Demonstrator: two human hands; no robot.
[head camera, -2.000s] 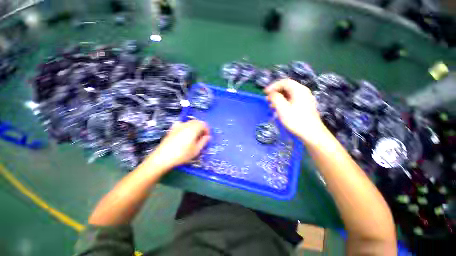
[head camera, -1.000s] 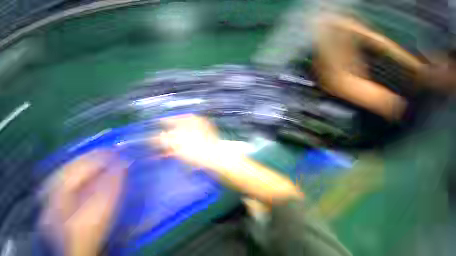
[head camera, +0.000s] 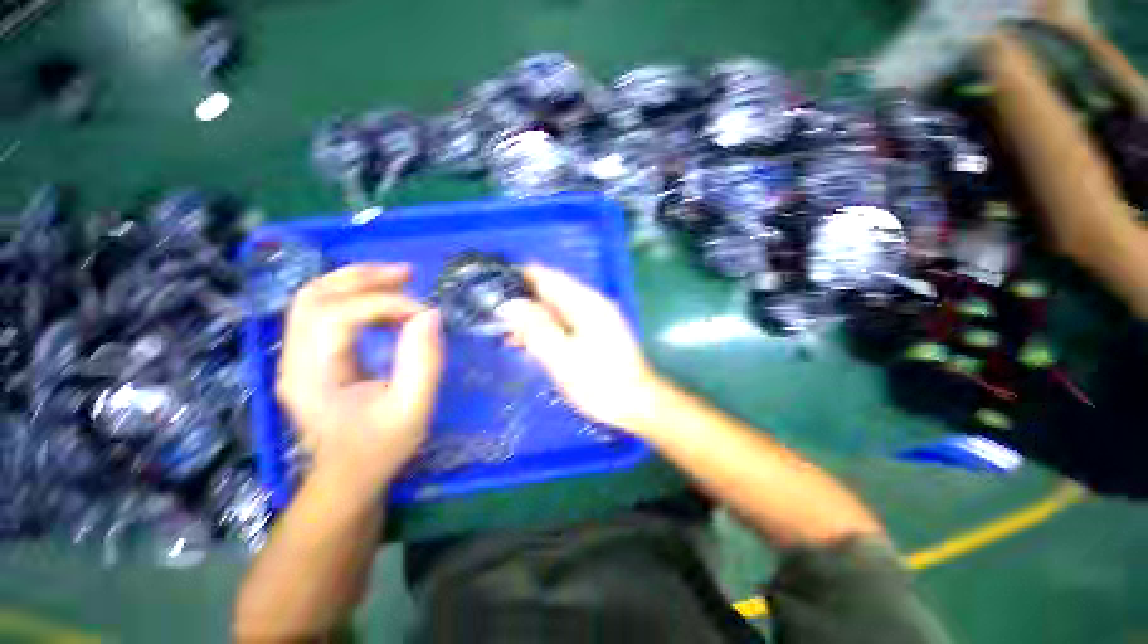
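Observation:
A dark round motor unit (head camera: 481, 292) is over the blue parts tray (head camera: 623, 277). My right hand (head camera: 585, 346) grips its right side with the fingertips. My left hand (head camera: 359, 365) is just left of the unit, fingers curved and thumb raised; blur hides whether a small ring is between its fingertips. Small shiny metal rings (head camera: 472, 440) lie along the tray's near side, partly hidden by my left hand. Another motor unit (head camera: 283, 271) sits at the tray's far left corner.
Motor units are heaped left of the tray (head camera: 139, 352) and in a band beyond and right of it (head camera: 743, 164). Another person's arm (head camera: 1057, 176) reaches in at the far right, over black units with yellow-green spots (head camera: 976, 333). A blue object (head camera: 963, 453) lies at the right.
The view swung right, then partly back. The unit that lay in the tray earlier is no longer seen there; my right hand now holds one. My hands are closer together.

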